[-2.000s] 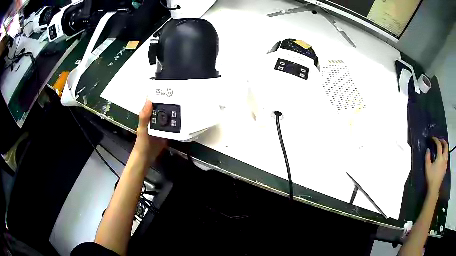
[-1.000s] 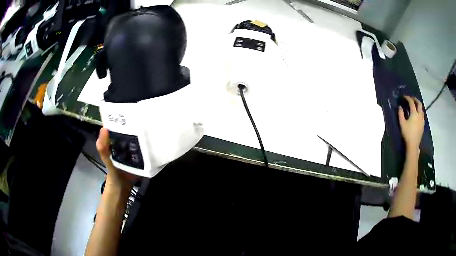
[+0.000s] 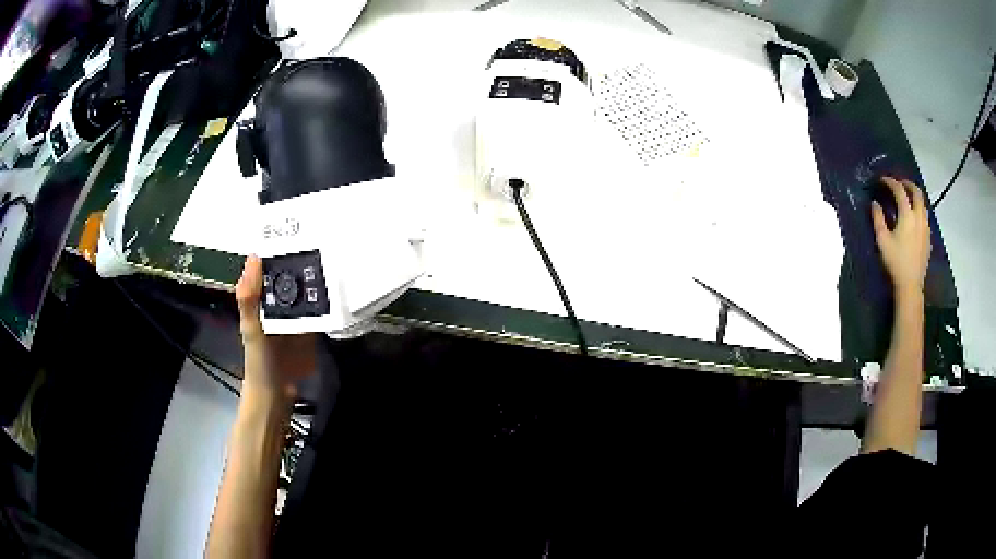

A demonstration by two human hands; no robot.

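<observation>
My left hand (image 3: 268, 328) holds a dual-lens camera (image 3: 377, 235) by its white base at the bench's front left edge. The black round head points to the back, and the black lens panel faces up. My left fingers under the base are hidden. My right hand (image 3: 904, 224) rests on a small dark mouse (image 3: 882, 205) on the dark mat (image 3: 846, 164) at the right. A second dual-lens camera (image 3: 524, 126) lies on the white sheet with a black cable (image 3: 552, 268) plugged into its near end.
A slim dark V-shaped tool (image 3: 765, 323) lies at the right front. A printed code sheet (image 3: 652, 113) is right of the second camera. A tape roll (image 3: 841, 78) stands far right. More white-and-black cameras (image 3: 63, 128) are at the far left. The bench edge (image 3: 655, 363) runs across the front.
Over the last second, the held camera has moved lower and farther from my view, and its head now sits closer to the bench. My right hand remains on the mouse.
</observation>
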